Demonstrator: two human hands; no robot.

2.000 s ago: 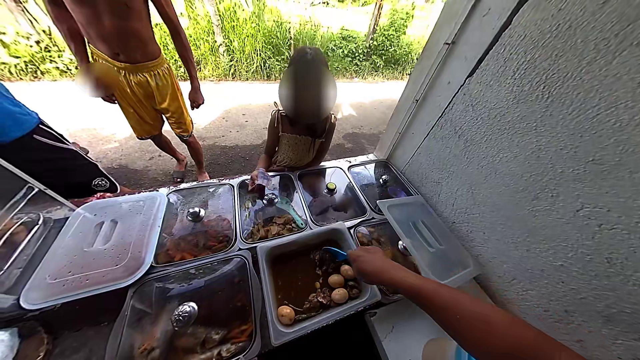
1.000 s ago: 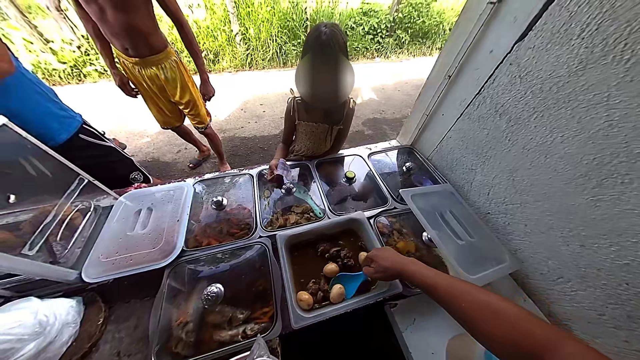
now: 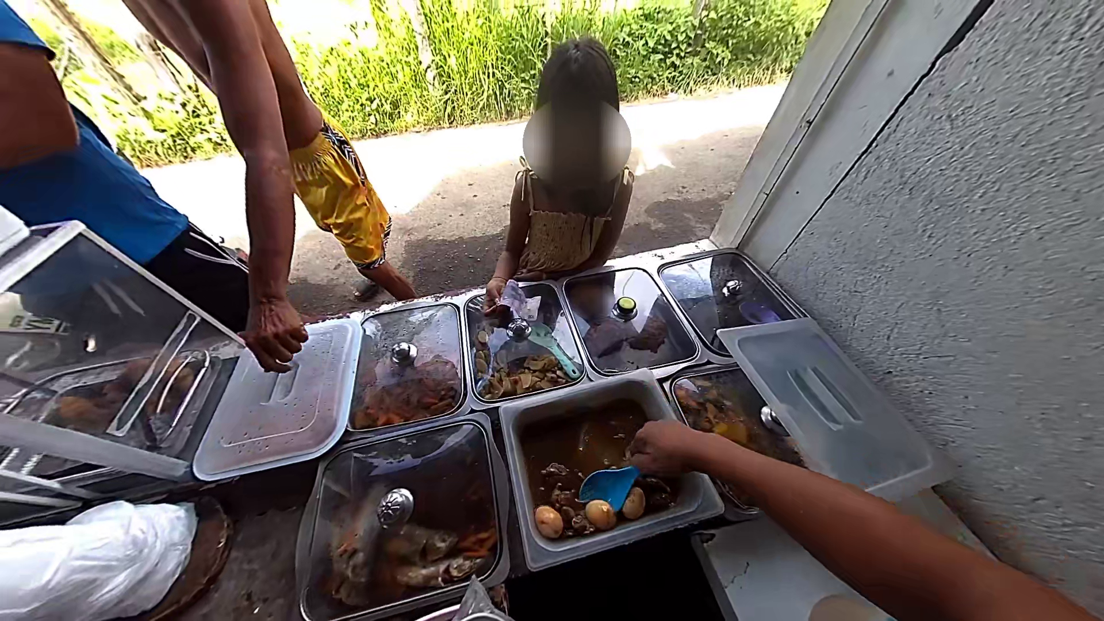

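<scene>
My right hand (image 3: 664, 448) is closed on a blue plastic spoon (image 3: 609, 488) over an uncovered rectangular tub (image 3: 709, 509). The spoon's bowl rests among meat pieces and several brown eggs (image 3: 600, 515) in dark brown sauce. A tray of fish (image 3: 423, 552) under a clear lid (image 3: 345, 470) stands left of the tub. Behind it, a lidded tray (image 3: 526, 375) holds sliced food, with a light green spoon (image 3: 555, 349) showing. My left hand is not in view.
A translucent lid (image 3: 828, 405) leans by the rough wall (image 3: 992, 216). Another lid (image 3: 276, 414) lies left, a person's hand (image 3: 274, 332) over it. A second person (image 3: 565, 233) holds something purplish at the counter. A glass-sided case (image 3: 112, 362) and white plastic bag (image 3: 103, 561) are at left.
The blue spoon has moved from the tub's far side toward its near side. At left, the person in yellow shorts has leaned in, with a hand now over the white lid.
</scene>
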